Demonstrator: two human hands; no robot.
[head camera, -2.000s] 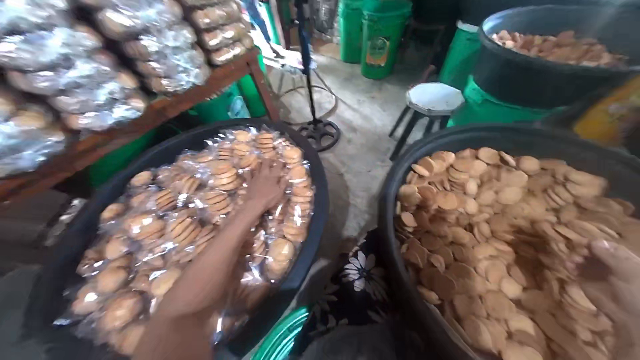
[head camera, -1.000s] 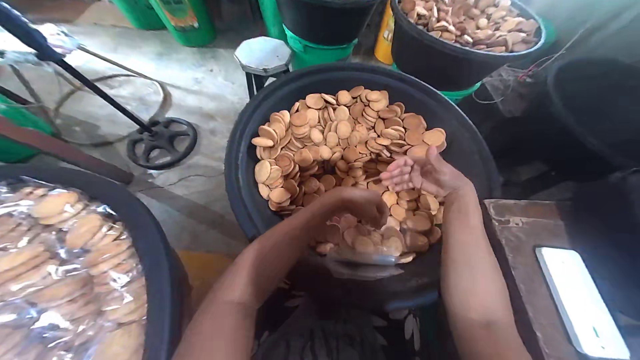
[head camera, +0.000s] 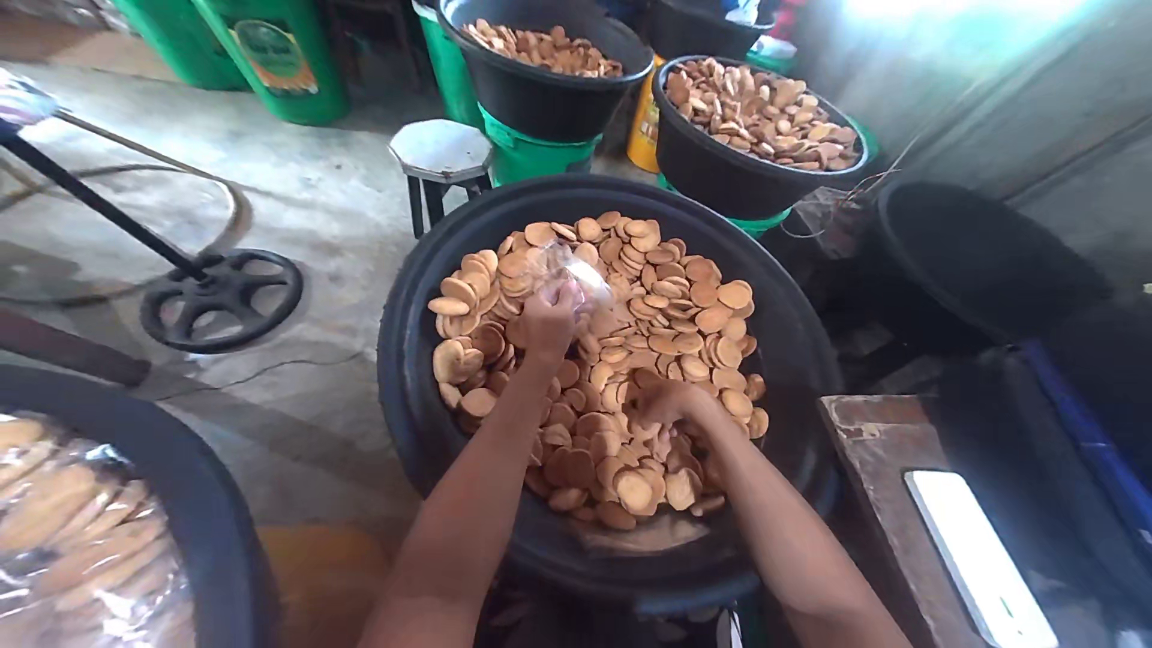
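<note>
A wide black plastic tub (head camera: 792, 315) full of round brown biscuits (head camera: 666, 315) stands in front of me. My left hand (head camera: 553, 315) is over the biscuits on the tub's left side, its fingers closed on a clear plastic bag (head camera: 585, 274). Lower and to the right, my right hand (head camera: 670, 405) reaches down among the biscuits; its fingertips are partly hidden, so whether it grips any cannot be told. At the lower left, bagged biscuits (head camera: 81, 540) lie in another black tub (head camera: 216, 531).
Beyond the tub stand a small stool (head camera: 441, 148) and two more biscuit tubs (head camera: 549, 90) (head camera: 756, 180) on green buckets. A white flat device (head camera: 981, 558) lies on a wooden surface (head camera: 877, 432) at right. A stand with a black wheel-shaped base (head camera: 220, 301) is at left.
My left hand has gone from the bagged biscuits to the loose ones and now holds a clear bag. My right hand, palm showing a second ago, now reaches down into the biscuits. The view has swung right.
</note>
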